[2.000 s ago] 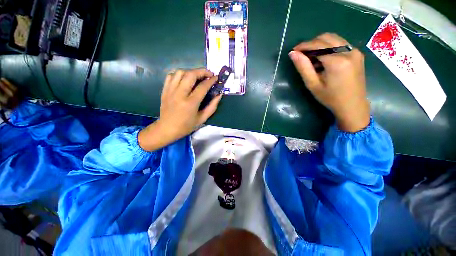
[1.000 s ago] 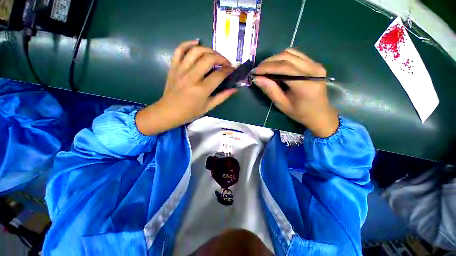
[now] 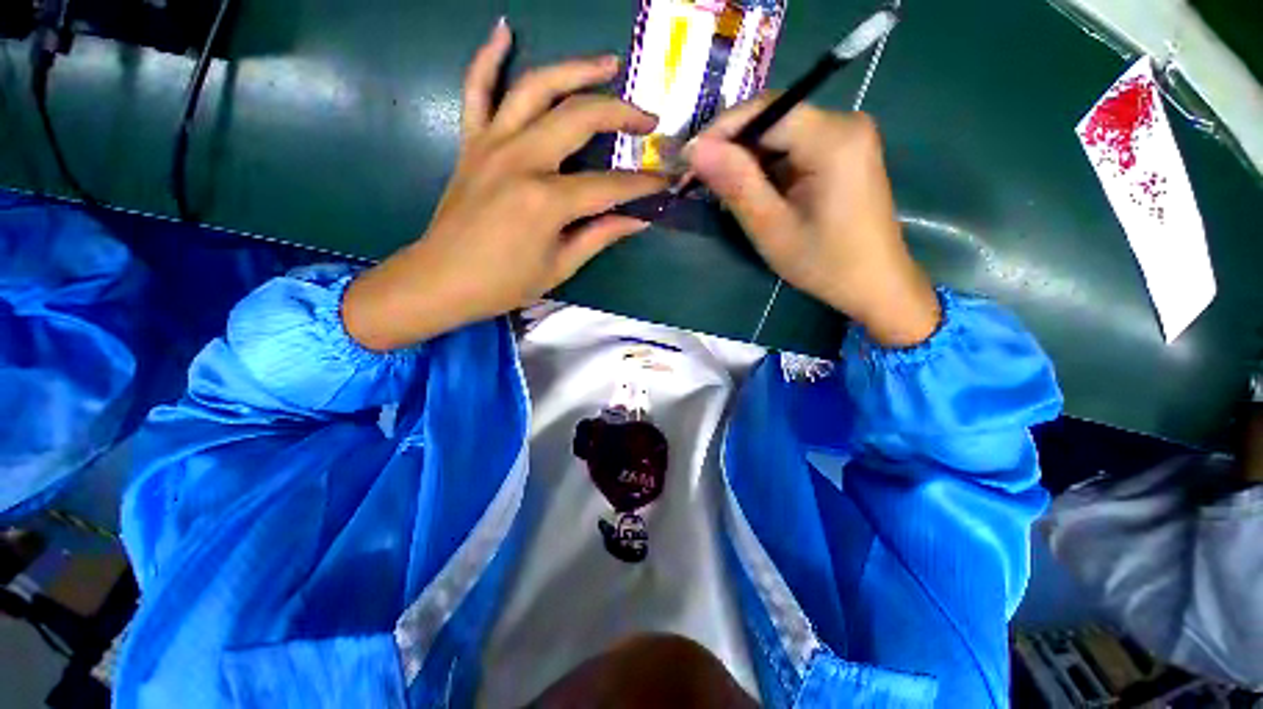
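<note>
The opened phone (image 3: 676,83), white and yellow inside with a pinkish rim, lies on the green bench mat and is cut off by the top edge. My left hand (image 3: 533,187) is spread over its lower left end, fingertips at the phone's lower edge. My right hand (image 3: 817,194) holds a thin dark pen-like tool (image 3: 806,86), its upper end pointing up and right. The tool's tip is hidden at the phone's lower end. A dark piece (image 3: 668,208) shows partly under the fingertips; I cannot tell if it is seated.
A white sheet (image 3: 1177,263) with red specks lies on the mat at the right. A black box (image 3: 104,20) with cables is at the upper left. A person's blue sleeve (image 3: 63,333) is at the far left, and a grey sleeve (image 3: 1157,554) is at the lower right.
My right hand came in from the right to the phone's lower end, and the tool now tilts steeply. My left hand no longer holds up the black part and has its fingers spread.
</note>
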